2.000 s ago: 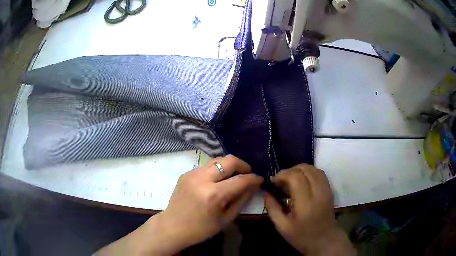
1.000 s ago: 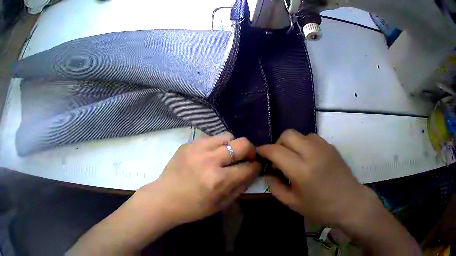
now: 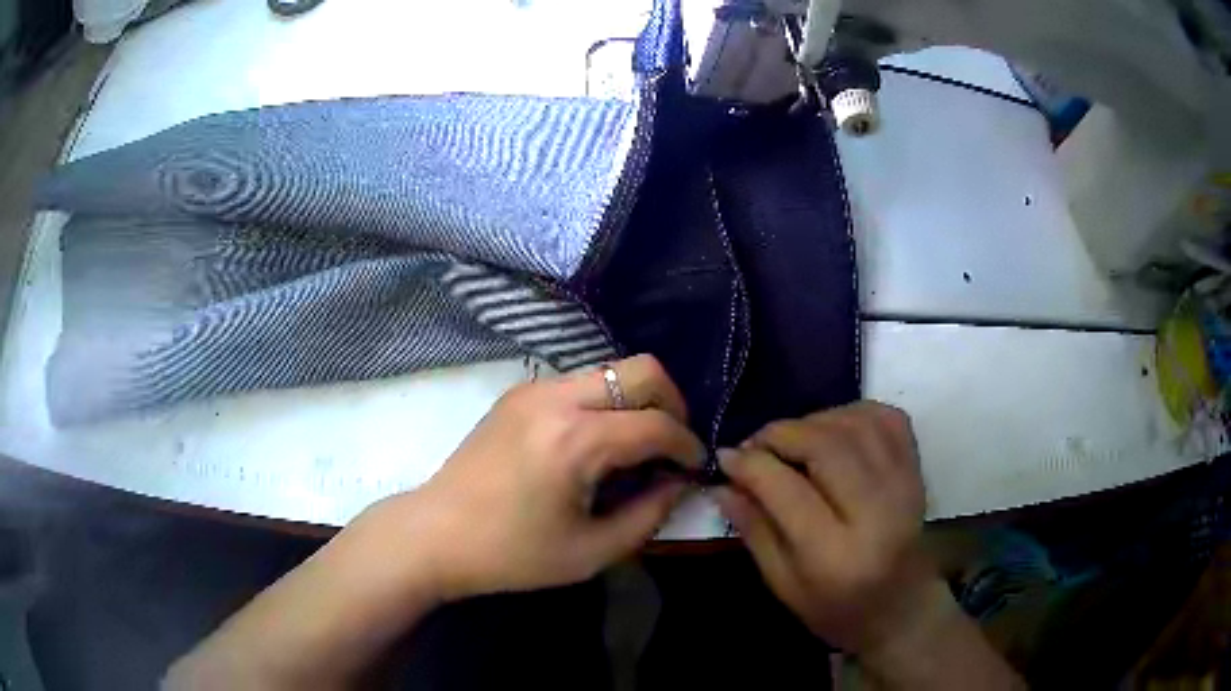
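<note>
A dark cut piece [image 3: 790, 257] with pale stitch lines lies from under the sewing machine head [image 3: 747, 57] down to the table's front edge. A grey striped garment panel [image 3: 392, 162] joins its left side and spreads left, folded in the middle. My left hand [image 3: 581, 466], with a ring, pinches the dark cloth's near end between thumb and fingers. My right hand [image 3: 830, 506] pinches the same end just beside it. The fingertips almost touch. The exact cloth edges between the fingers are hidden.
The white table [image 3: 999, 412] has a curved front edge. The machine arm [image 3: 999, 61] spans the upper right. Scissor handles [image 3: 290, 6] are cut off at the top edge. A yellow object [image 3: 1184, 358] is at the far right. The wearer's dark-clothed lap is below.
Both hands keep hold of the cloth's near end. The right hand has turned and its fingers are drawn closer together. The view has shifted up and down, moving the whole scene in the picture.
</note>
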